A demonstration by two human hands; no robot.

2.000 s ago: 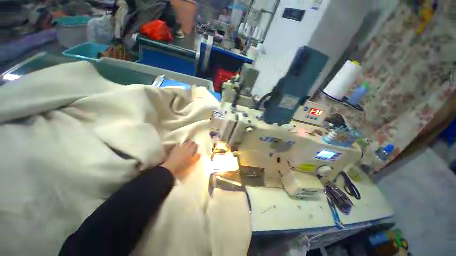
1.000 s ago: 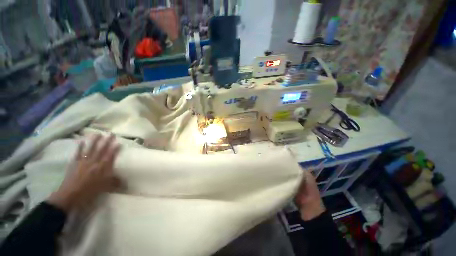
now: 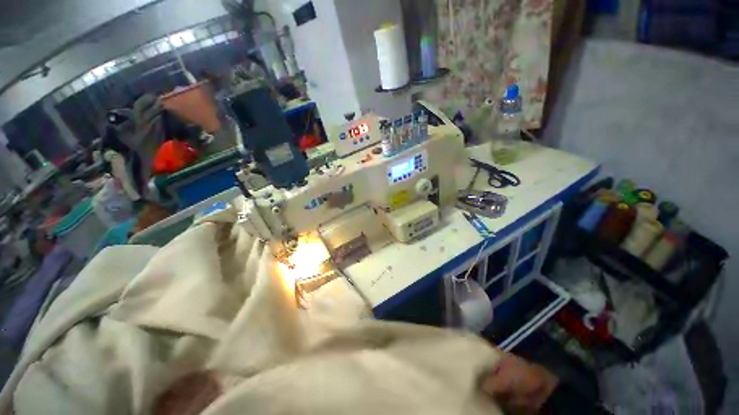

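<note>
The cream fabric piece [image 3: 170,300] lies in wide folds from the needle area across the front of the picture. The off-white sewing machine [image 3: 356,190] stands behind it, its lamp glowing brightly at the needle. My right hand [image 3: 519,382], blurred, holds the fabric's right edge at the bottom right; fabric partly hides its fingers. My left hand [image 3: 188,392], blurred and mostly hidden by the fabric, is at the bottom left; its fingers cannot be made out.
Black-handled scissors [image 3: 496,173], thin tools in a shiny tray [image 3: 483,203], blue snips [image 3: 478,224] and a clear bottle with a blue cap [image 3: 508,121] lie or stand on the table's right part. A black crate [image 3: 648,267] holds thread cones. A white roll [image 3: 473,305] hangs below.
The view has swung right. Since one second ago, both hands have moved lower in the picture, and the fabric now covers most of my left hand. Earlier, only the left hand showed, flat beside the needle.
</note>
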